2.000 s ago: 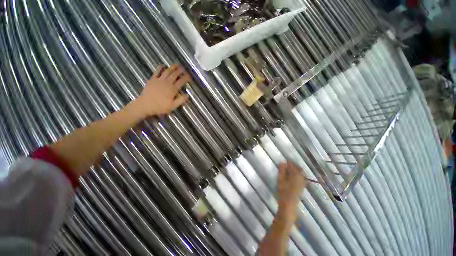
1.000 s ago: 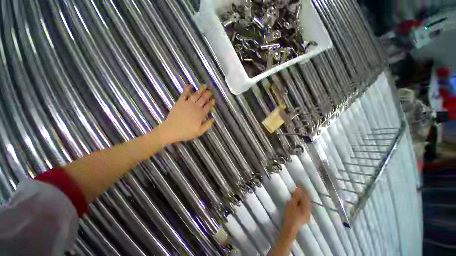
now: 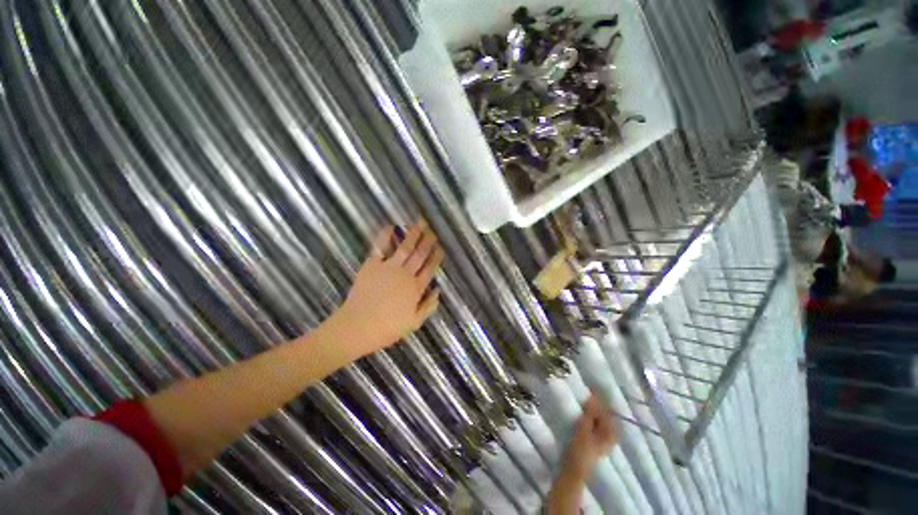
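Long bare metal tubes point(image 3: 252, 151) lie in a wide row. Tubes with white covering point(image 3: 629, 483) continue at the lower right, with small end fittings point(image 3: 503, 407) where the two meet. My left hand point(image 3: 395, 287) rests on the bare tubes, palm down, fingers somewhat spread, holding nothing visible. My right hand point(image 3: 596, 431) is small and blurred over the white-covered tubes, its fingers curled; whether it holds anything cannot be told. A rectangular metal frame point(image 3: 644, 377) with thin crossbars lies across the white-covered tubes, just right of my right hand.
A white bin point(image 3: 450, 121) of small shiny metal fittings point(image 3: 549, 96) stands on the tubes at the top. A tan piece point(image 3: 555, 275) lies below it. Beyond the tubes at the right are a person in red point(image 3: 864, 181), other blurred items and a grey floor.
The view has shifted, so the bin shows more fully and lower. My left hand stays on the bare tubes and my right hand near the frame. More crossbars now show across the frame's far side.
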